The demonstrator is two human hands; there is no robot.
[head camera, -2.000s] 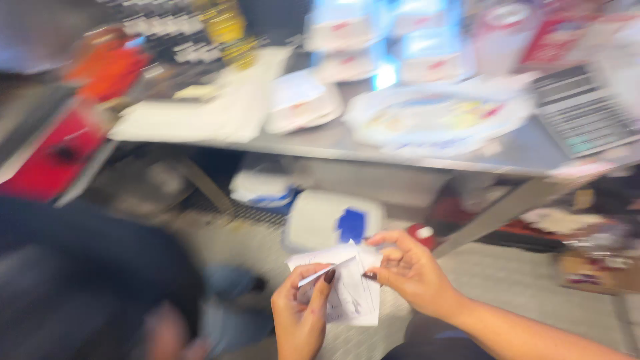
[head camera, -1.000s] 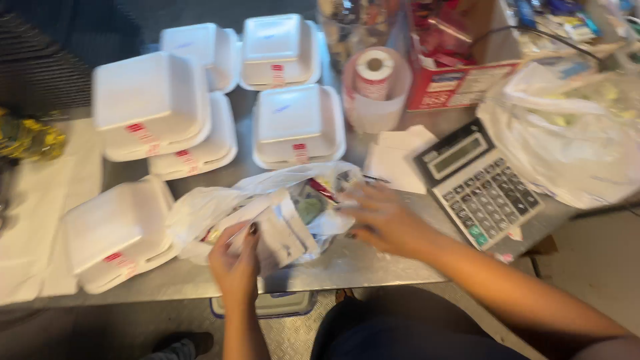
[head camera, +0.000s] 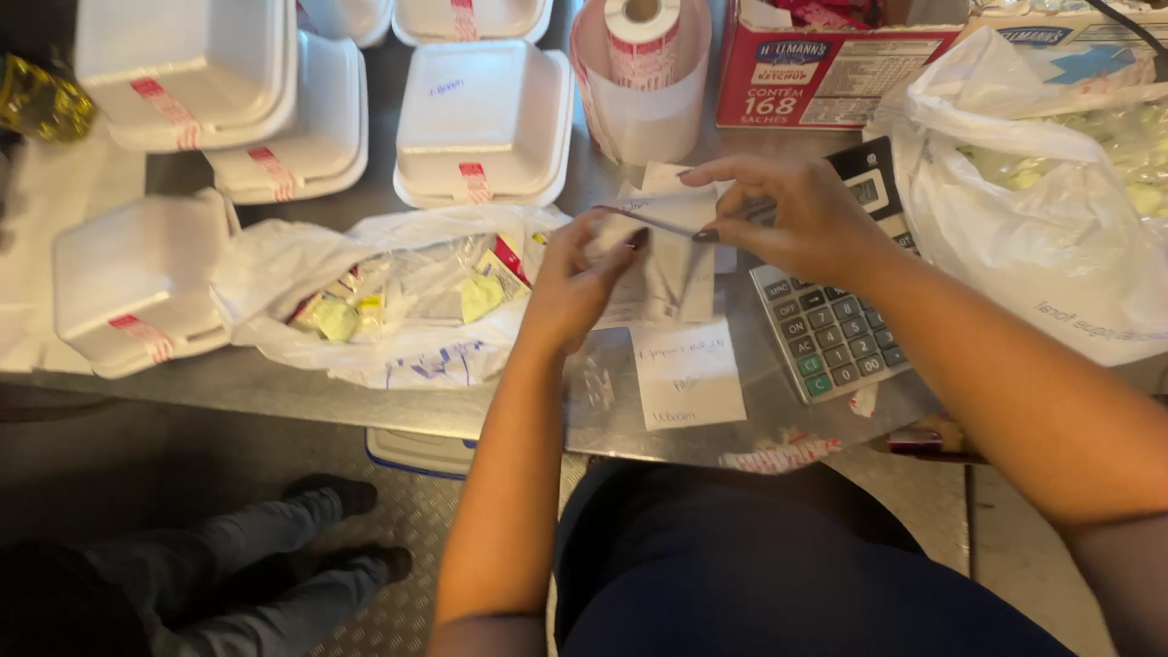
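Observation:
My left hand (head camera: 584, 274) and my right hand (head camera: 789, 214) are over the front of the steel counter, with a thin slip of paper (head camera: 650, 222) between their fingertips. Blurred paper slips (head camera: 680, 274) lie beneath them. Nearer the counter's edge lies a handwritten paper note (head camera: 689, 374). Left of my left hand is an open white plastic bag (head camera: 424, 351) with condiment sachets inside. A desktop calculator (head camera: 826, 342) sits partly under my right hand and forearm.
Several foam clamshell containers (head camera: 479, 119) with red-and-white seals stand at the left and back. Behind my hands is a label roll (head camera: 643, 46) in a plastic tub (head camera: 639, 128). A ketchup sachet box (head camera: 785, 87) and a full plastic bag (head camera: 1022, 246) are at right. A person's legs (head camera: 246, 538) show at lower left.
My hands have moved right, from over the sachet bag to over the paper slips beside the calculator. Two seconds ago they held papers below the counter's edge.

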